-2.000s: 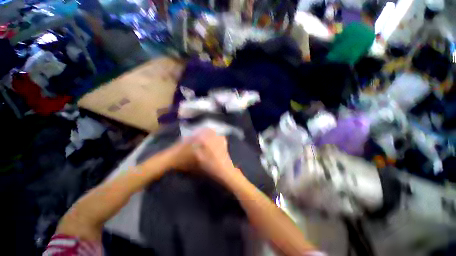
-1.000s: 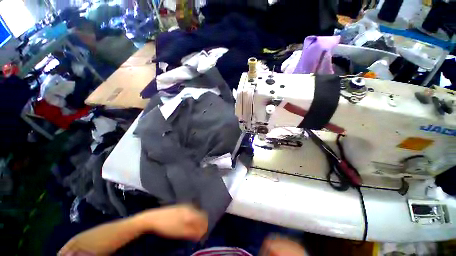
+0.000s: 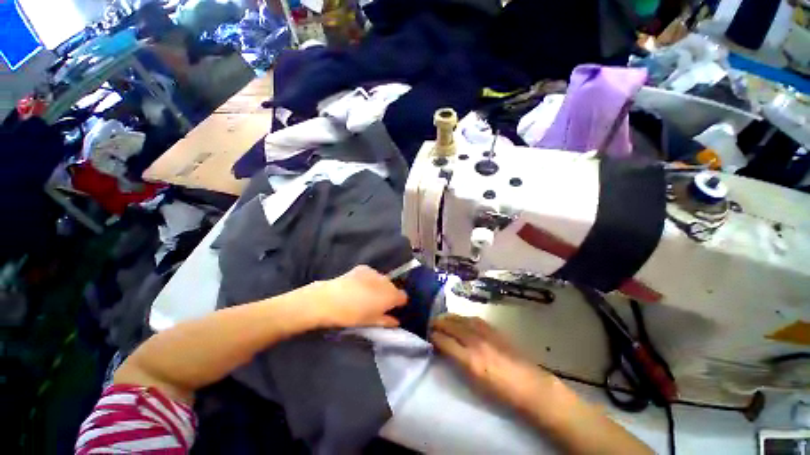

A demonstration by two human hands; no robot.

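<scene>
A dark grey garment piece with white sections lies on the white machine table left of the needle. A small navy piece lies at the lit needle area of the cream-white sewing machine. My left hand is on the cloth left of the needle, its fingers bent at the navy piece's edge. My right hand lies flat in front of the needle, fingertips at the navy piece's right edge, slightly blurred. Whether cloth is pinched under the fingers is hidden.
Black-looped scissors hang on the machine's near side, below a black cloth band. A tan spool stands on the head. Behind are a purple cloth, a navy pile and a cardboard sheet.
Both hands have moved up from the table's front edge to the needle area. The view has shifted closer to the machine head. The grey cloth's lower part is spread more to the left.
</scene>
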